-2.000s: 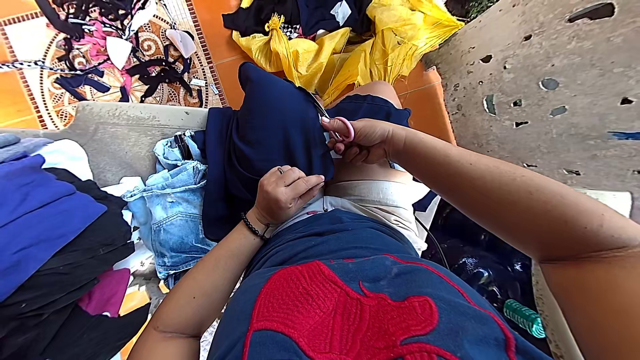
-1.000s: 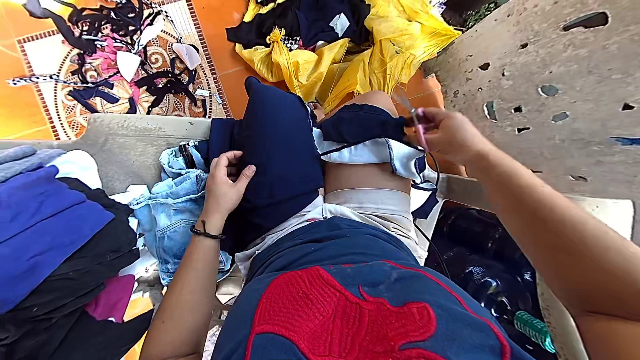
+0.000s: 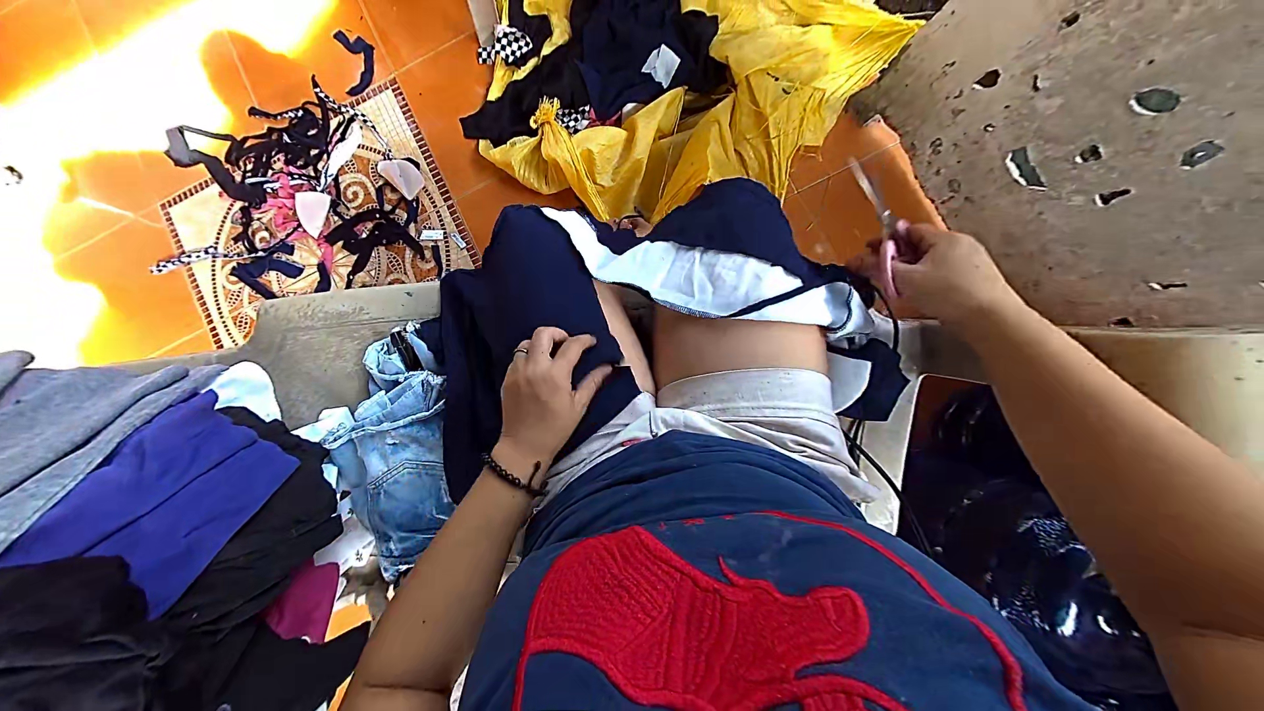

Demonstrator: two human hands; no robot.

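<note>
A navy blue cloth (image 3: 523, 286) lies over my left thigh, and my left hand (image 3: 550, 387) rests on it with the fingers bent and spread. My right hand (image 3: 933, 272) is out to the right of my right knee and holds scissors (image 3: 887, 227) with pink handles, the blades pointing up and away. Across my right thigh lies another navy piece with a white part (image 3: 706, 279); its right end hangs beside the thigh, below my right hand. Whether the two navy parts are joined cannot be told.
Folded clothes (image 3: 148, 484) are stacked at the left, beside light blue denim (image 3: 400, 474). Cloth scraps (image 3: 306, 188) lie on the tiled floor. A yellow sack (image 3: 790, 69) with dark clothes is ahead. A pitted concrete surface (image 3: 1066, 168) stands at the right, above a dark glossy bag (image 3: 1027, 533).
My right hand with the scissors has moved from the navy cloth between my thighs out to the right. The navy and white piece now lies spread over my right thigh.
</note>
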